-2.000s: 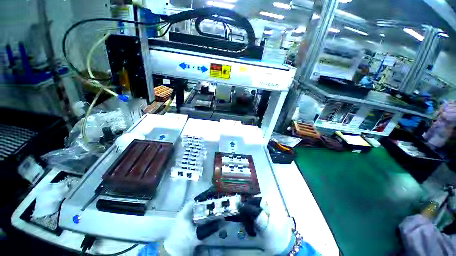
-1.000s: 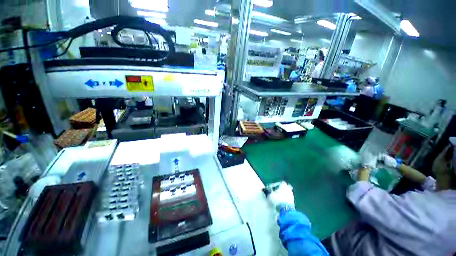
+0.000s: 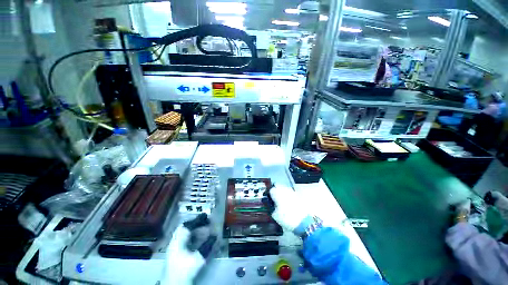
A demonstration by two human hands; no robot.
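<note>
The right fixture (image 3: 253, 228), a red-brown block, holds white-silver parts (image 3: 249, 189) in its upper part. My right hand (image 3: 287, 207), in a white glove with black fingertips, is at the fixture's upper right edge, its fingertips at these parts; whether it grips one is unclear. My left hand (image 3: 189, 245), similarly gloved and blurred, is just below the workpiece rows (image 3: 200, 186), with thumb and fingers apart and nothing visible in it. The left fixture (image 3: 142, 206) shows long slots. A white-silver piece (image 3: 356, 223) lies at the green mat's left edge.
The gantry (image 3: 250, 89) spans behind the fixtures. The red emergency stop (image 3: 284, 271) is at front right. Plastic bags (image 3: 100, 172) lie at left. Another person's sleeve (image 3: 473, 245) and hands are over the green mat (image 3: 390, 217) at right. A black tote (image 3: 457, 158) stands behind.
The view has swung back left. My right hand has moved from the bench to the right fixture. My left hand is in view again. A white-silver piece now lies at the mat's edge.
</note>
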